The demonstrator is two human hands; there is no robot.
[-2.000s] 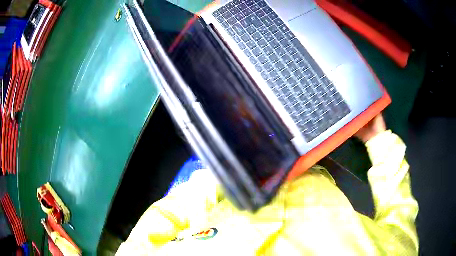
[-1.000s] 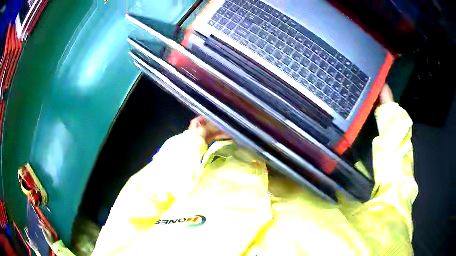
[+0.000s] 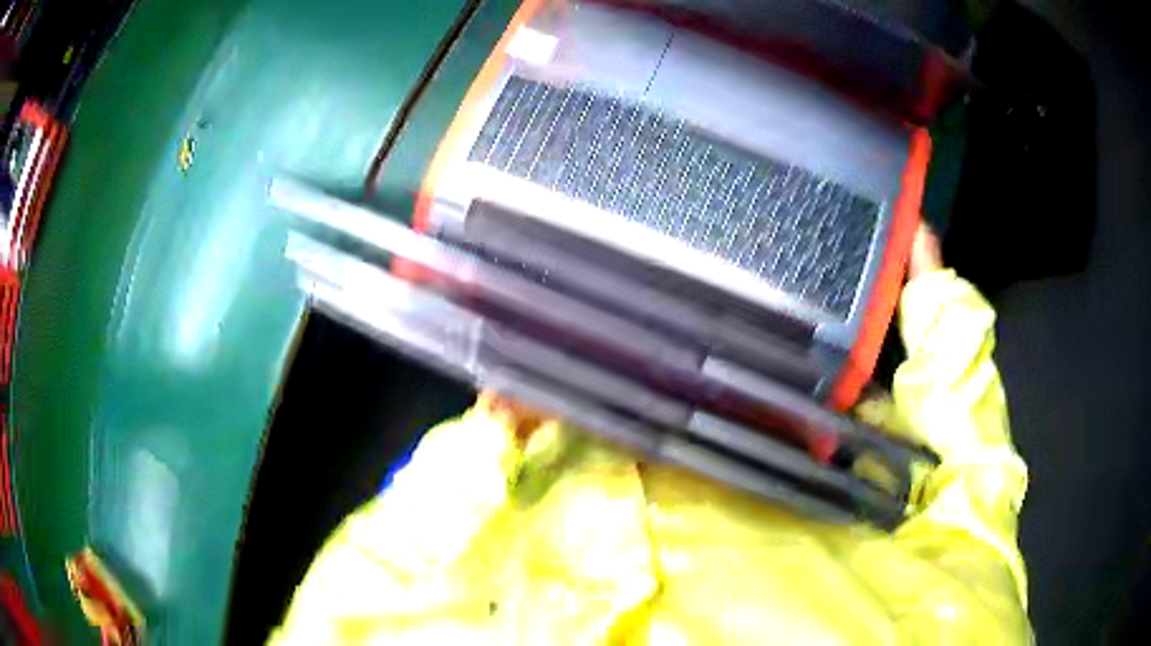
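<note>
A stack of open laptops (image 3: 675, 189) on orange-red trays (image 3: 899, 252) is in front of my chest, blurred by motion. The top laptop's black keyboard and silver palm rest face away from me. Several lids (image 3: 593, 372) stand close together on my side. My right hand (image 3: 928, 249) holds the right edge of the stack; its fingers are mostly hidden. My left hand (image 3: 511, 414) is at the near side, against the underside of the lids, mostly covered by them and blurred.
The green bench (image 3: 164, 316) curves along the left, with a small yellow item (image 3: 187, 154) on it. A red and yellow dispenser (image 3: 104, 596) is at lower left. Red-edged stacks (image 3: 28, 189) line the far left edge. A dark object (image 3: 1029, 152) is at right.
The laptop stack has turned, so its lids lie more across my body. It has shifted left and down in view since one second ago. My left hand, unseen at first, now shows below the lids.
</note>
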